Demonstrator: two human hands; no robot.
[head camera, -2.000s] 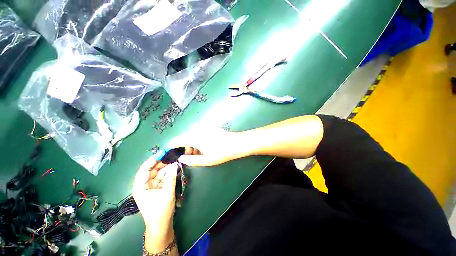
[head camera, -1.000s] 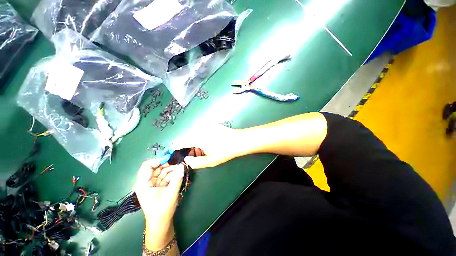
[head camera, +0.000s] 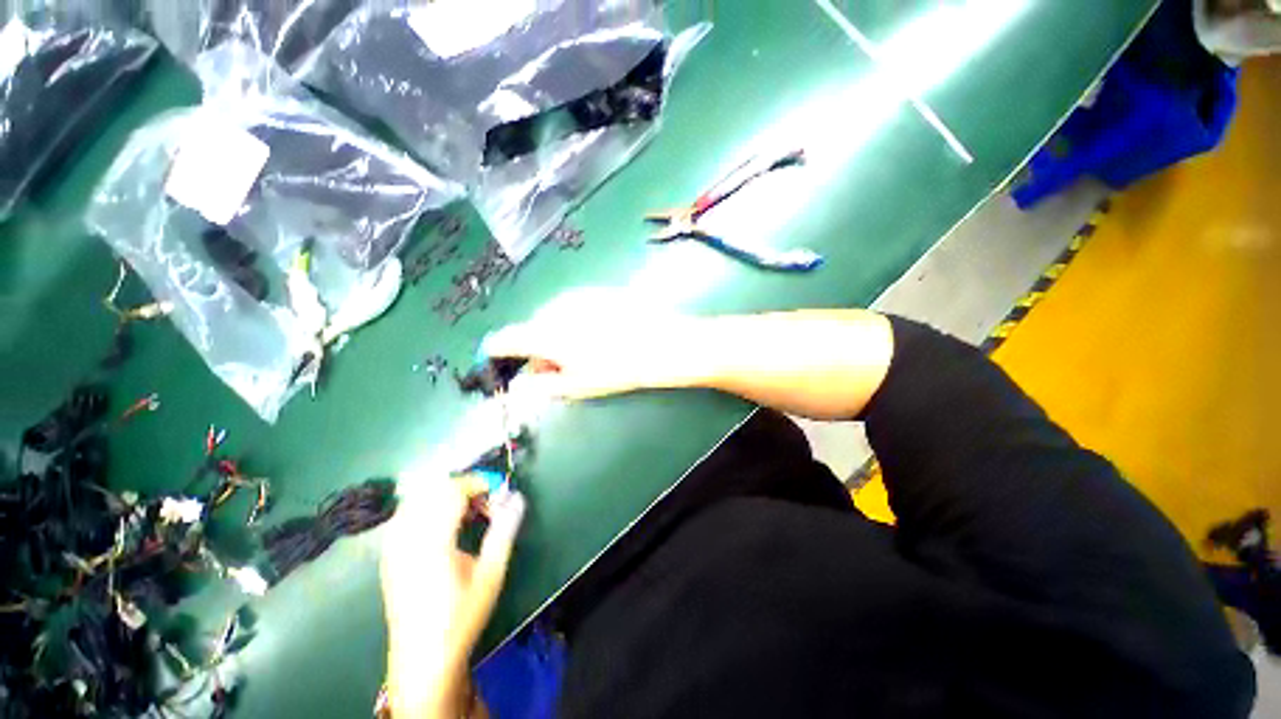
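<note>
My right hand (head camera: 597, 351) reaches in from the right and holds a small black housing (head camera: 492, 374) at its fingertips. My left hand (head camera: 438, 562) is below it, blurred, with a blue covering on a fingertip. Its fingers pinch a small dark wired part (head camera: 499, 458). Thin wires (head camera: 506, 412) run between the two hands. The black cable bundle (head camera: 330, 524) lies on the mat left of my left hand. The fingers partly hide both pieces, and blur hides their details.
Red-and-blue pliers (head camera: 691, 225) lie open on the green mat (head camera: 843, 197). Tiny black pieces (head camera: 481, 278) lie near clear bags (head camera: 358, 169). Pale-handled cutters (head camera: 320, 323) rest on one bag. A tangled pile of wired cables (head camera: 99, 562) is at left.
My left hand has moved down, away from my right hand, with the small dark part. The housing in my right hand has moved slightly up. The view has shifted a little.
</note>
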